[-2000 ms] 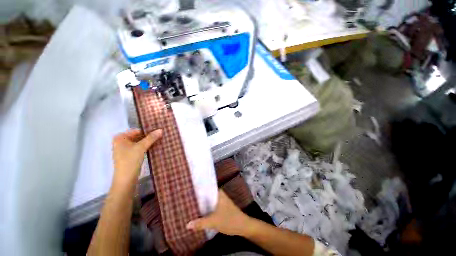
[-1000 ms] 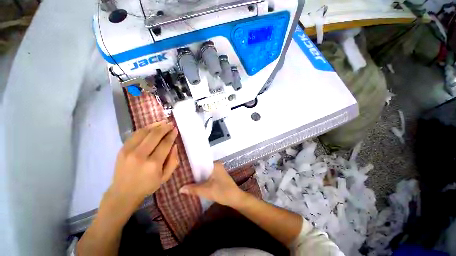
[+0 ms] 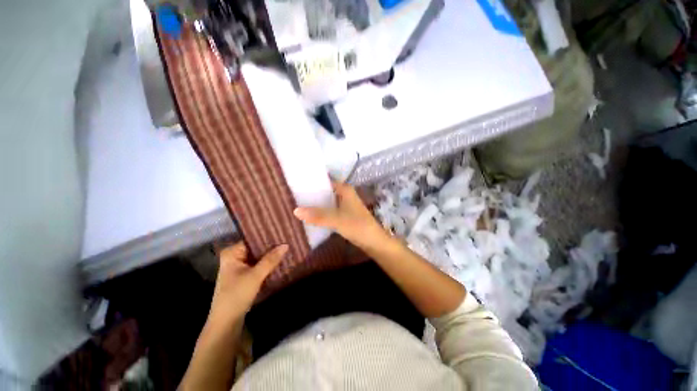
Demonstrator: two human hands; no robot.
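Note:
The long red-brown checked fabric piece runs from the needle area of the overlock machine down over the table's front edge. White wadding lies along its right side. My left hand grips the fabric's lower left edge, thumb on top. My right hand pinches the wadding and the fabric's right edge, thumb on top. The fingers under the fabric are hidden. The machine's upper part is cut off by the top edge.
White wadding sheets hang at the left. The white machine table has a scale along its front edge. An olive sack, white scraps and a blue thing are at the right. More checked fabric lies below the table edge.
My left hand has moved from near the needle down to the fabric's lower left edge. More of the checked piece shows flat. The view has tilted down, so the machine sits higher.

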